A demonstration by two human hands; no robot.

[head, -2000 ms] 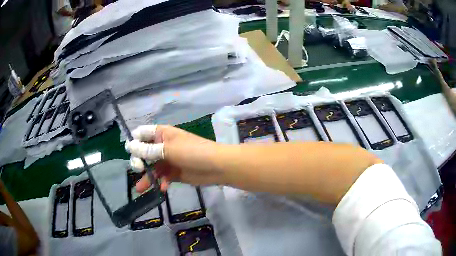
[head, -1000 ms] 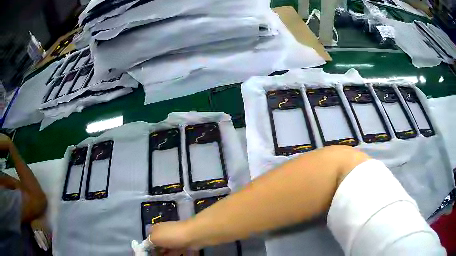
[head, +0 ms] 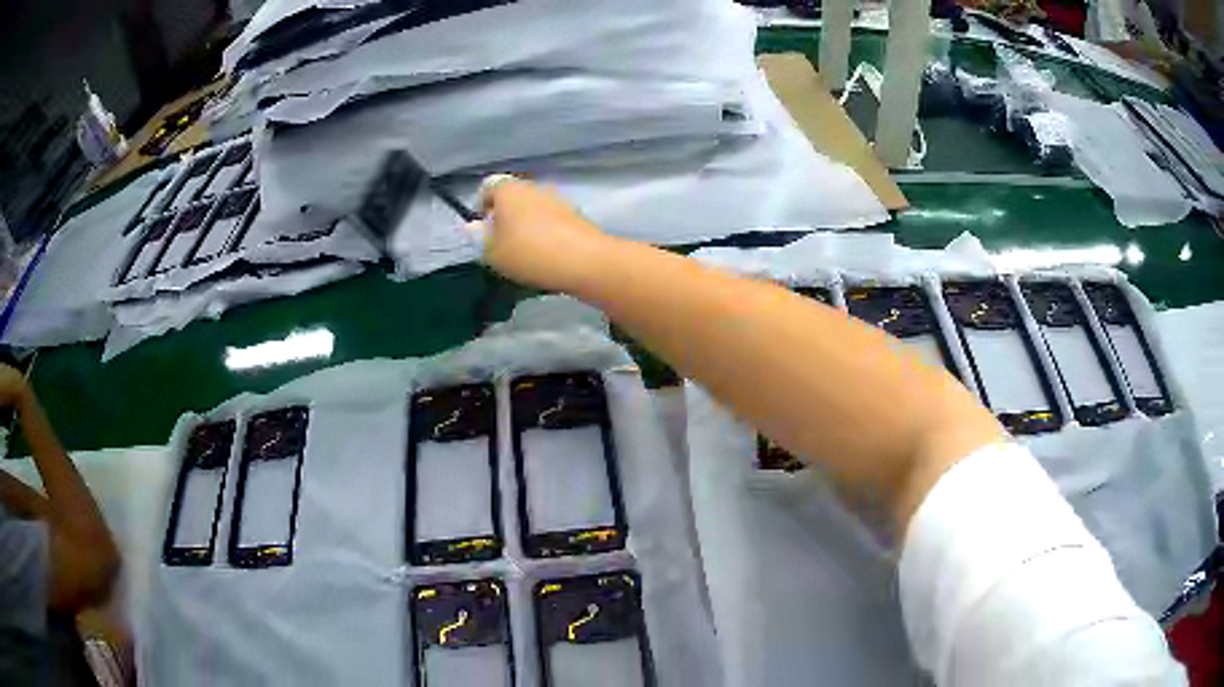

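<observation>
My right hand point(head: 530, 239), with white finger cots, reaches across from the right and grips a black phone middle frame point(head: 392, 201). The frame is tilted and blurred, in the air before the tall stack; my hand hides part of it. My left hand is not in view. Below, a white liner cloth point(head: 349, 604) bears phone middle frames point(head: 571, 463) with gold-yellow marks: two at its left, two nearer its middle, and two more below, cut off by the bottom edge. A second cloth point(head: 805, 577) on the right bears a row of frames point(head: 1060, 352), partly hidden by my forearm.
A tall stack of white sheets point(head: 537, 87) with dark edges stands behind. More frames point(head: 188, 222) lie at the left. The green belt point(head: 363, 315) runs across. A cardboard sheet point(head: 839, 134), posts point(head: 902, 81) and clear bags point(head: 1027, 114) are behind. Another person's arm point(head: 67, 497) is at the left edge.
My right hand has moved up from the lower row of frames and holds a frame in the air near the stack. The view has shifted slightly. Two frames in the lower row are now uncovered.
</observation>
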